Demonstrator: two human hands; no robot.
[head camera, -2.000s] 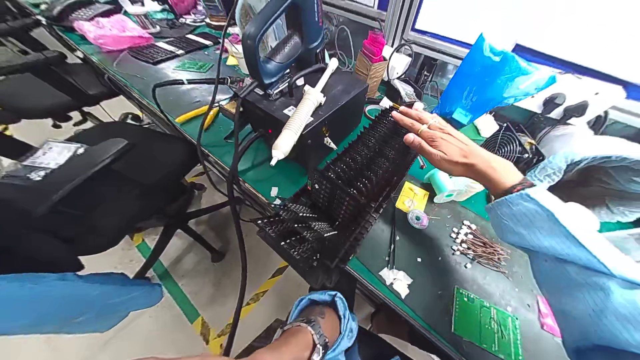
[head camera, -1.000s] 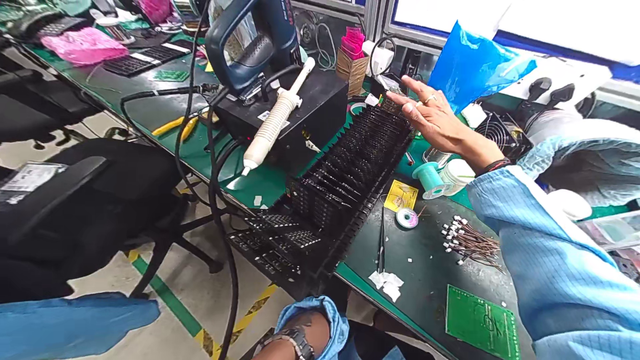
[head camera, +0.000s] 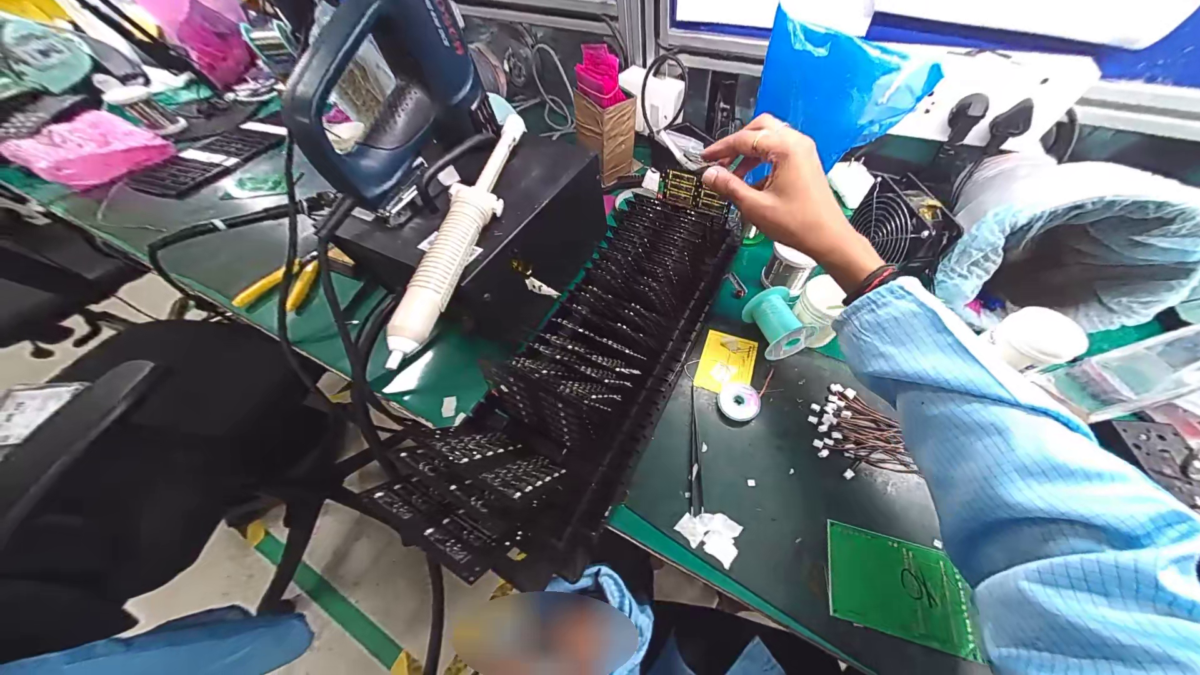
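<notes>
A long black rack (head camera: 647, 366) filled with upright black circuit boards slants across the table edge, its near end out past the edge. My right hand (head camera: 773, 183) is at its far end, thumb and forefinger at the top of the boards with yellowish marks (head camera: 694, 189). Whether the fingertips grip a board is not clear. More black boards (head camera: 469, 497) lean out at the near left end. At the bottom edge a blurred patch (head camera: 548, 633) beside a blue cuff (head camera: 609, 595) hides my left wrist; the left hand and its hold cannot be made out.
Left of the rack, a jigsaw (head camera: 394, 112) and a white desoldering pump (head camera: 455, 248) rest on a black box (head camera: 553, 197). To the right lie tweezers (head camera: 695, 450), a green spool (head camera: 776, 321), wire leads (head camera: 858, 427) and a green board (head camera: 900, 591). Cables hang over the left table edge.
My right hand's fingers, spread over the rack's far end earlier, are now bent down with the fingertips close together at the end boards. The watch on the left wrist no longer shows.
</notes>
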